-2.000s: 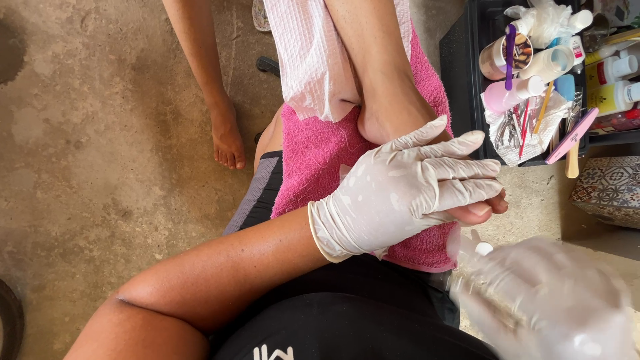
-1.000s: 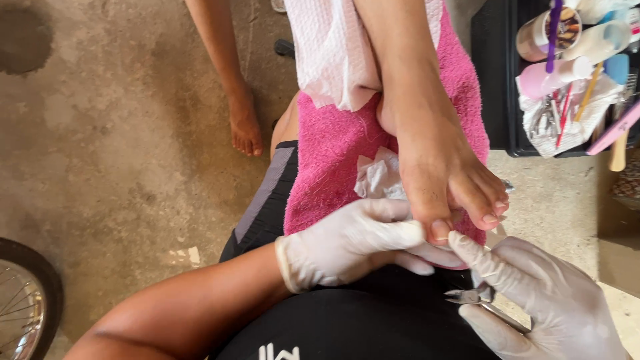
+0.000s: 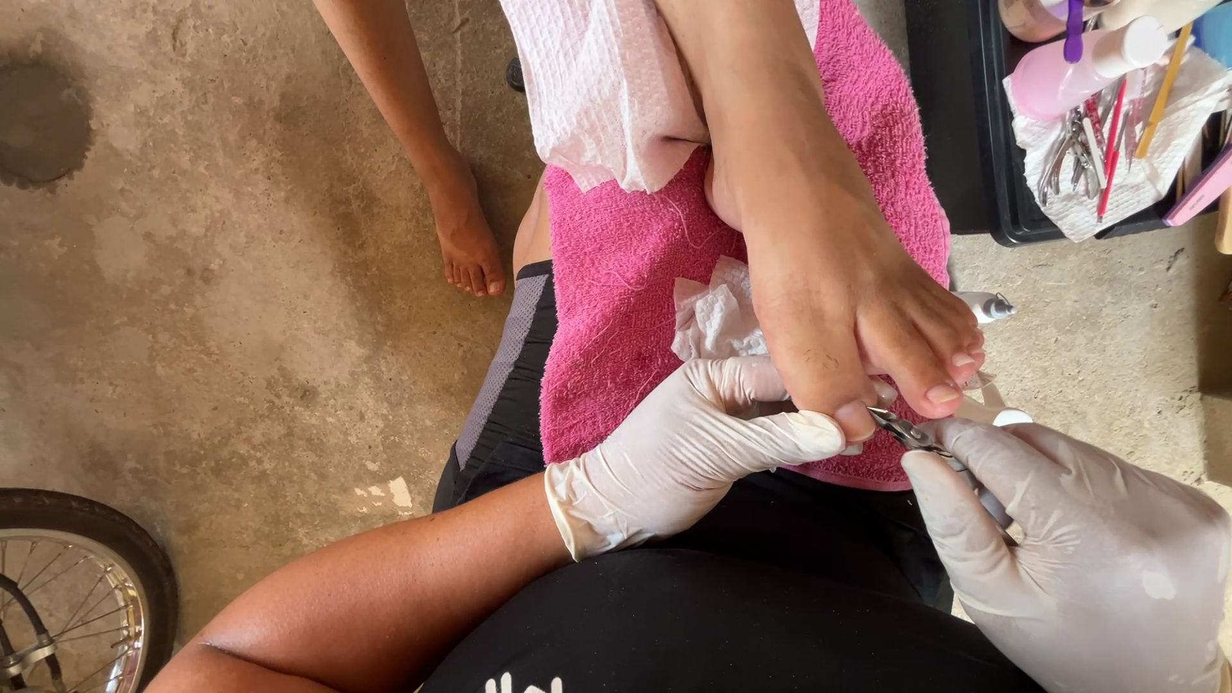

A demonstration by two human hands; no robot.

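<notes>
Another person's bare foot [image 3: 818,250] rests over a pink towel [image 3: 616,289] spread on my lap. My left hand [image 3: 683,443], in a white glove, grips the big toe [image 3: 830,380] from the side, its thumb at the toe tip and other fingers partly hidden beneath. In my gloved right hand [image 3: 1068,529] is a pair of metal cuticle nippers [image 3: 914,436], whose tips touch the edge of the big toenail [image 3: 855,421]. A crumpled white tissue [image 3: 717,313] lies on the towel beside the foot, and a white paper towel [image 3: 616,96] drapes by the lower leg.
At the upper right a black tray [image 3: 1006,207] holds a pink bottle [image 3: 1068,82], metal tools [image 3: 1064,159] on paper and a pink nail file [image 3: 1203,188]. A small white bottle [image 3: 982,306] shows past the toes. The person's other foot [image 3: 469,236] stands on concrete; a spoked wheel [image 3: 144,577] is lower left.
My left hand has moved from on top of the foot to the big toe. My right hand has brought the nippers up to the toenail; one second ago they were lower, below the toe.
</notes>
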